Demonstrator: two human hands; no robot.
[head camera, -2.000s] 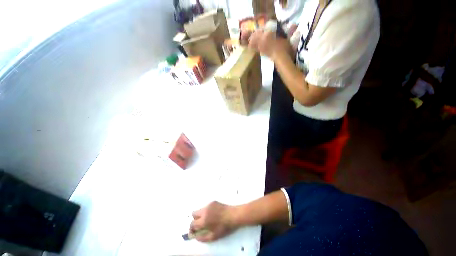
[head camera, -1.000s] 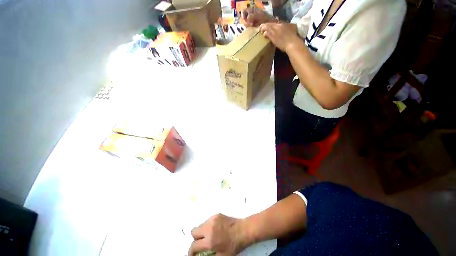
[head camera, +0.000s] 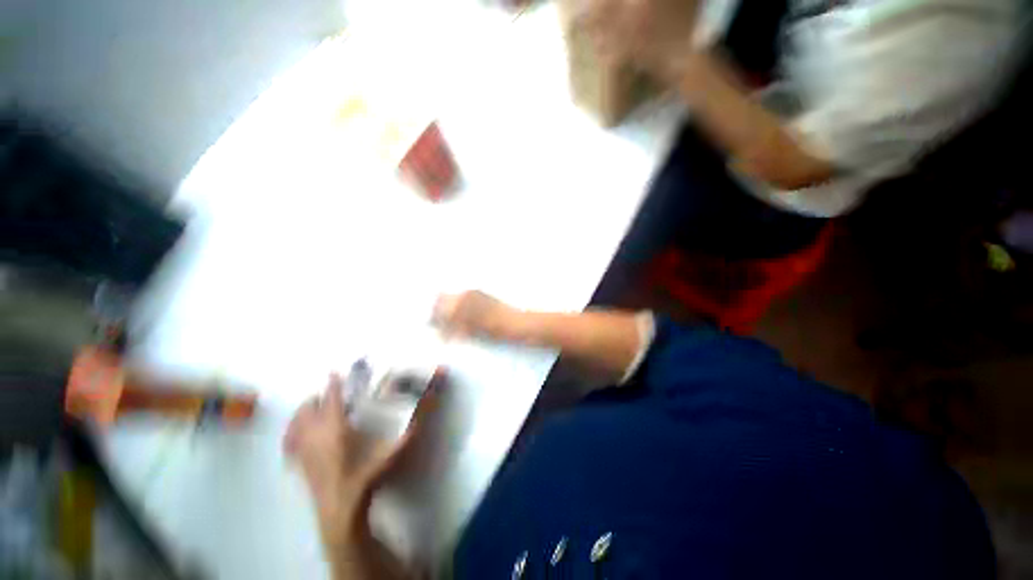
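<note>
The frame is strongly blurred. My right hand (head camera: 470, 315) is over the white table (head camera: 340, 272), with its fingers bent together; whether it holds something does not show. My left hand (head camera: 340, 448) is lower left, its thumb and fingers spread around a pale thing with dark and bluish marks (head camera: 397, 387). That thing may be a retail box, but blur and glare hide its edges and whether the hand grips it. A retail box (head camera: 430, 164) lies farther up the table, its red-orange end showing and the rest washed out.
An orange cord bundle, by its look, (head camera: 96, 385) with an orange strip lies at the left. A dark object (head camera: 85, 204) is at the upper left. Another person in white (head camera: 895, 91) has hands at a brown carton (head camera: 606, 74) at the top. A red stool (head camera: 742, 283) stands beyond the table edge.
The view has swung, so the near-left table area now shows. My left hand has come into view. My right hand, the retail box and the neighbour's carton appear higher in the picture.
</note>
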